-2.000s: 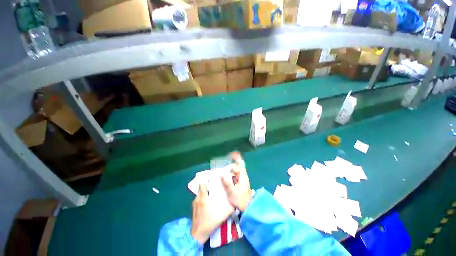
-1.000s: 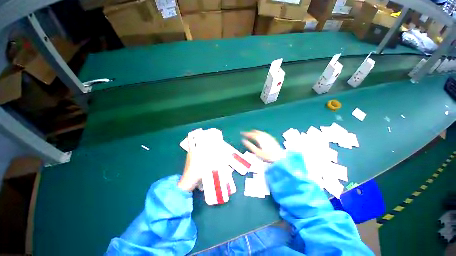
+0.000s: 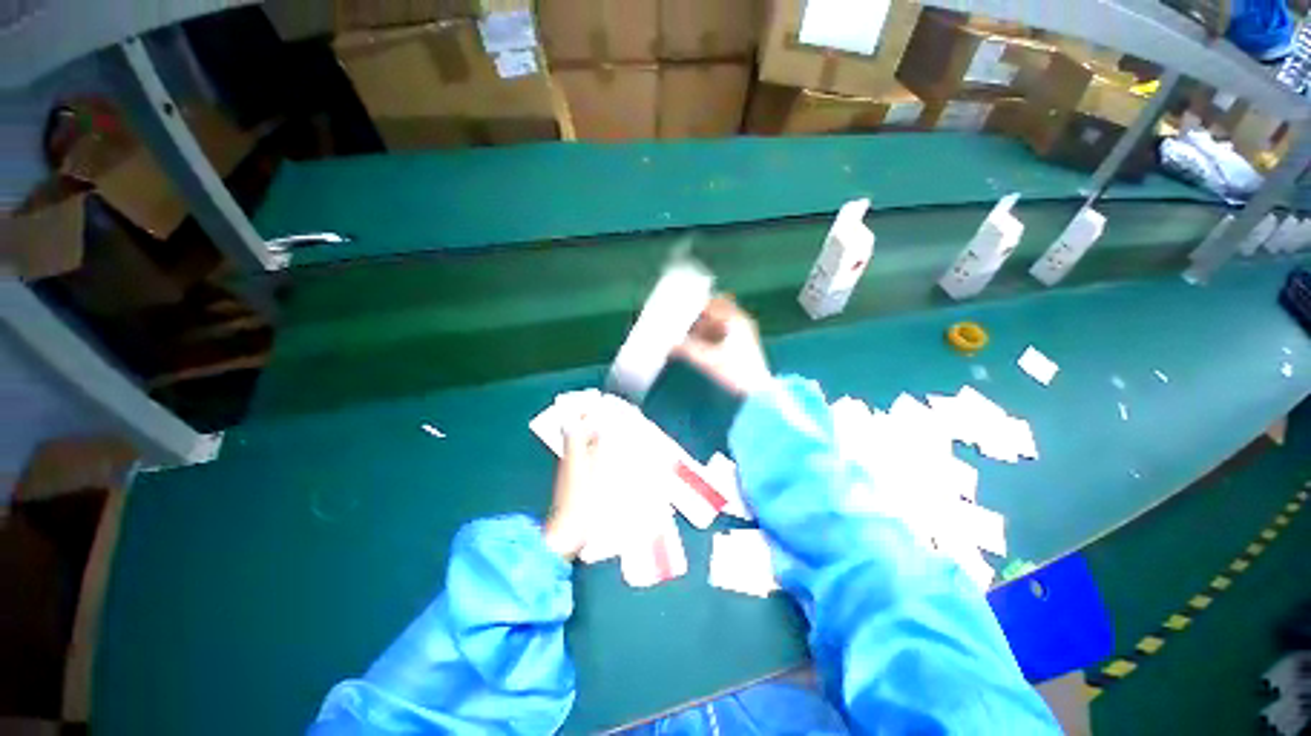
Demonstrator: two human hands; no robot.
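My right hand (image 3: 723, 345) holds an opened white carton (image 3: 661, 328), blurred and tilted, at the near edge of the conveyor. My left hand (image 3: 575, 482) rests on the stack of flat cartons (image 3: 627, 475) with red stripes, on the green surface in front of me; its fingertips lie on the top carton, and whether it grips one I cannot tell. The loose pile of white leaflets (image 3: 920, 467) lies to the right, partly behind my right sleeve. A few white leaflets (image 3: 743, 562) lie between stack and pile.
Several opened cartons (image 3: 838, 266) stand spaced on the conveyor belt (image 3: 475, 331). A yellow tape roll (image 3: 966, 338) and a single white leaflet (image 3: 1037, 364) lie at right. A blue plastic stool or bin (image 3: 1057, 618) is at the bench edge. Brown boxes (image 3: 611, 86) stand behind.
My right hand has moved up and left from beside the leaflets and now holds an opened carton near the belt. My left hand stays at the stack. The standing cartons appear farther right.
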